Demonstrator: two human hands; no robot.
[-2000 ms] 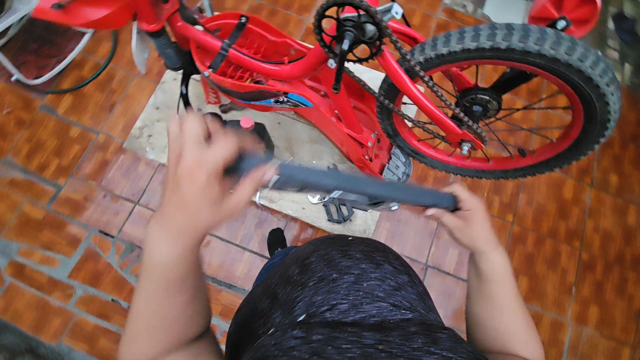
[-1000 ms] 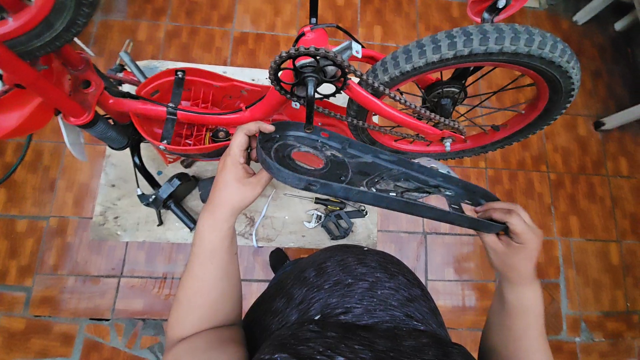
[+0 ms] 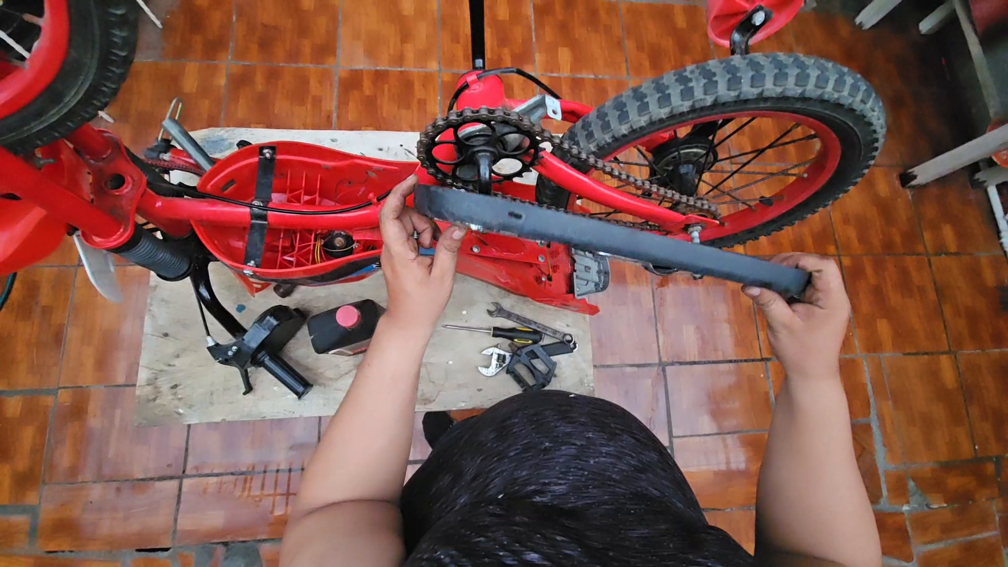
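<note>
My left hand (image 3: 419,250) and my right hand (image 3: 803,311) hold a black plastic chain guard (image 3: 606,236) by its two ends, edge-on to the camera. Its left end is just below the chainring (image 3: 480,150) of a small red bicycle turned upside down. The bicycle chain (image 3: 614,172) runs from the chainring to the hub of the rear wheel (image 3: 724,150), partly hidden behind the guard. Left of my left hand is the red plastic body panel (image 3: 307,169) with a black strap (image 3: 261,205) across it. A grey pedal (image 3: 589,272) shows below the guard.
On a worn board (image 3: 457,382) lie an adjustable wrench (image 3: 494,361), a combination wrench (image 3: 524,319), a screwdriver (image 3: 496,331) and a loose black pedal (image 3: 531,367). A dark bottle with a red cap (image 3: 345,327) and the handlebar grip (image 3: 285,374) are left of them. Wooden legs (image 3: 957,157) stand at right.
Both hands still hold the chain guard. A second ago its open inner side faced the camera; now its long narrow edge does. The view has shifted.
</note>
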